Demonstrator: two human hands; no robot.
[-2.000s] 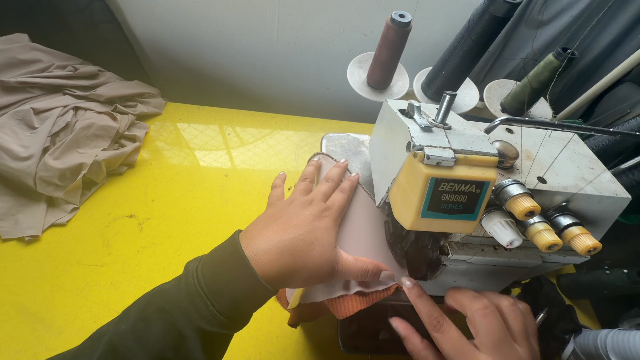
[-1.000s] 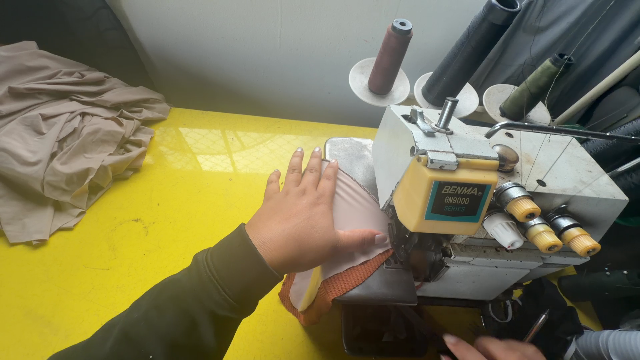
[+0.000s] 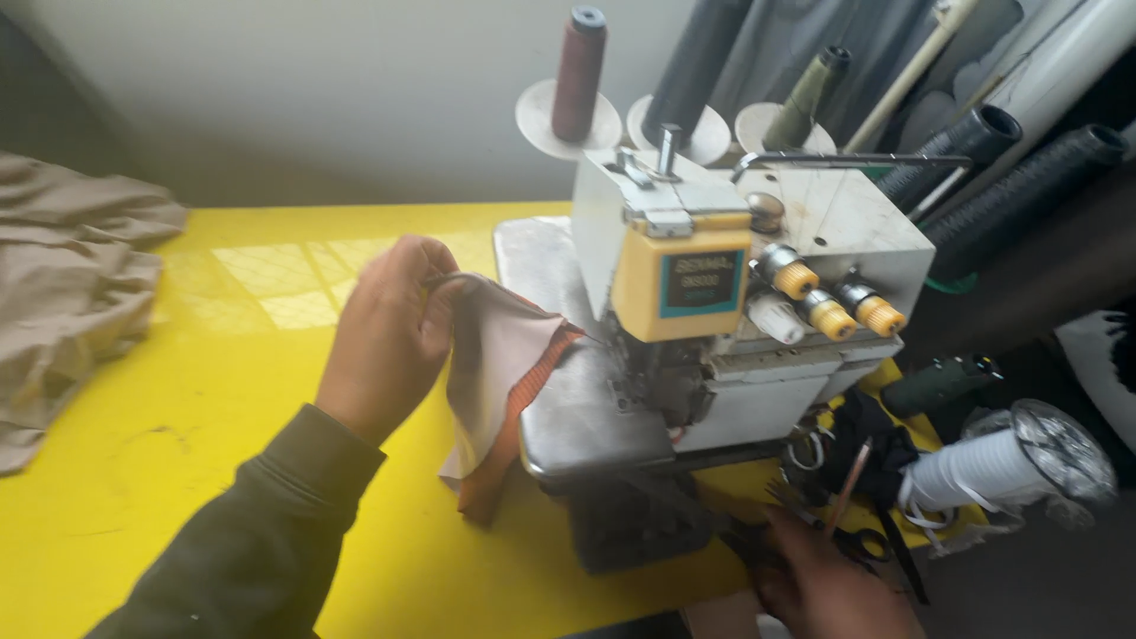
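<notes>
My left hand is raised left of the overlock sewing machine, its thumb and fingers pinching the top edge of a fabric piece. That piece, pale pink cloth with orange ribbed cloth along one side, hangs from my fingers. Its right corner reaches over the machine's metal plate, where a thin thread seems to run toward the needle area. Low on the right, my right hand is blurred, fingers curled beside a dark object that I cannot make out. Whether it is gripped is unclear.
Beige cloth lies heaped at the left of the yellow table. Thread cones, one brown, stand behind the machine. Scissors, a spool of white elastic or tape and black cloth lie at the right.
My left hand was flat on the fabric; it has lifted and now pinches its edge, with the fabric drawn off leftward. My right hand has moved from the fabric toward the lower right.
</notes>
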